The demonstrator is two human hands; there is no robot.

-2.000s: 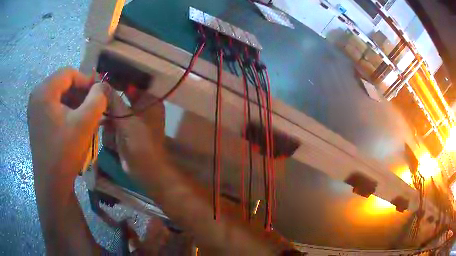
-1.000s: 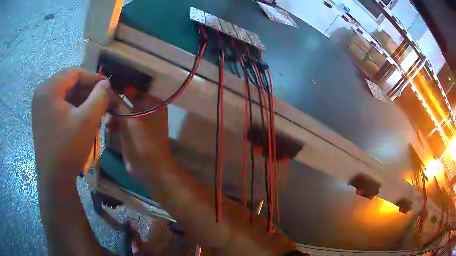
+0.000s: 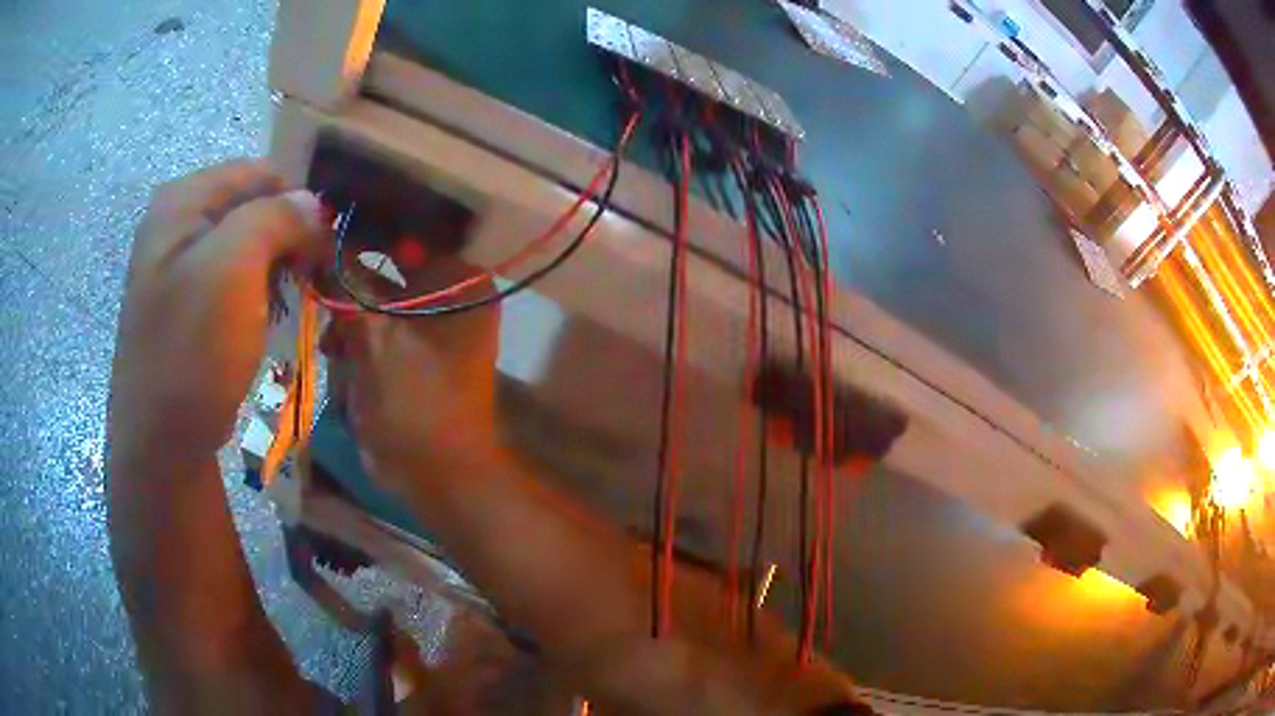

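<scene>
My left hand (image 3: 210, 273) is at the left end of the rack rail, its fingertips pinching the red lead wire (image 3: 462, 291) beside a black clip terminal (image 3: 385, 196). The black lead (image 3: 524, 291) of the pair curves apart from the red one, its end up against the terminal; whether it is clipped cannot be told. My right hand (image 3: 417, 367) is below the terminal, fingers bent up under it; its fingertips are partly hidden and blurred. The leads come from the LED board strip (image 3: 692, 73) on the green shelf. Several other red and black leads (image 3: 671, 406) hang over the rail.
The pale rail (image 3: 615, 287) runs diagonally to the lower right, with more black terminals (image 3: 828, 416). A lower shelf and rail lie beneath my arms. An orange strip (image 3: 298, 392) hangs left of my right hand. Cardboard boxes (image 3: 1070, 140) and bright orange lights are far right.
The rack has shifted right in view. The held red and black leads, close together before, now spread apart. Both hands remain at the same terminal.
</scene>
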